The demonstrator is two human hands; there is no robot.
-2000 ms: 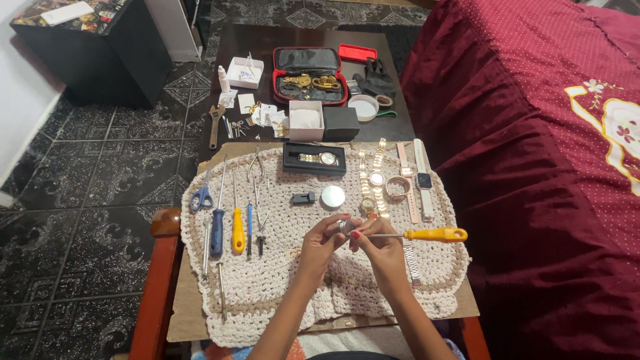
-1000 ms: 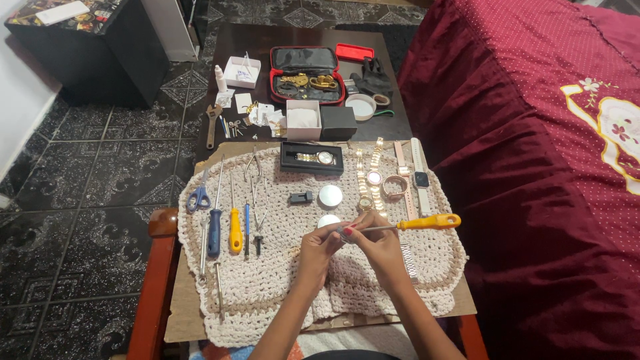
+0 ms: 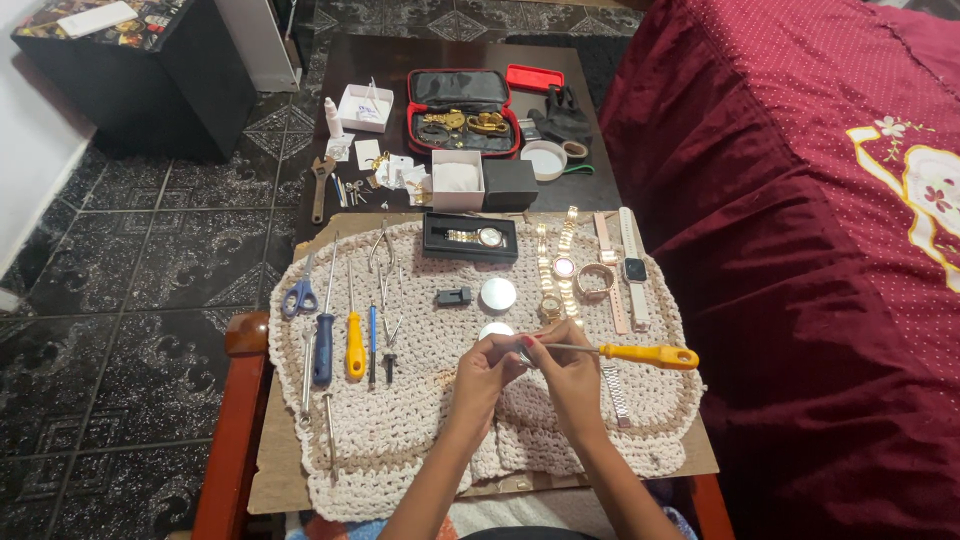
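Observation:
My left hand [image 3: 484,379] grips a small silver metal piece [image 3: 526,358], perhaps a watch case, mostly hidden by fingers. My right hand [image 3: 566,375] holds a yellow-handled screwdriver [image 3: 649,356] by its shaft, handle pointing right, tip hidden at the silver piece. Round silvery discs [image 3: 498,294] lie just beyond my hands on a crocheted mat [image 3: 420,420], beside a small black holder [image 3: 454,297]. To the right lie gold-toned watches [image 3: 564,267], a smartwatch [image 3: 635,270] and a silver metal watch band [image 3: 616,394]. A boxed watch [image 3: 490,238] sits behind the discs.
Scissors [image 3: 300,296], a blue screwdriver [image 3: 323,349], another yellow screwdriver [image 3: 355,345], pliers [image 3: 382,247] and a wrench [image 3: 306,375] lie at left. Behind stand a red-edged case [image 3: 463,142], small boxes [image 3: 457,180] and an adjustable wrench [image 3: 320,187]. A maroon-covered surface [image 3: 720,225] borders the right.
Two seconds ago the silver piece showed more between my fingers. The yellow screwdriver's handle rose slightly, then came down again. A second disc, hidden by my hands at first, now shows partly.

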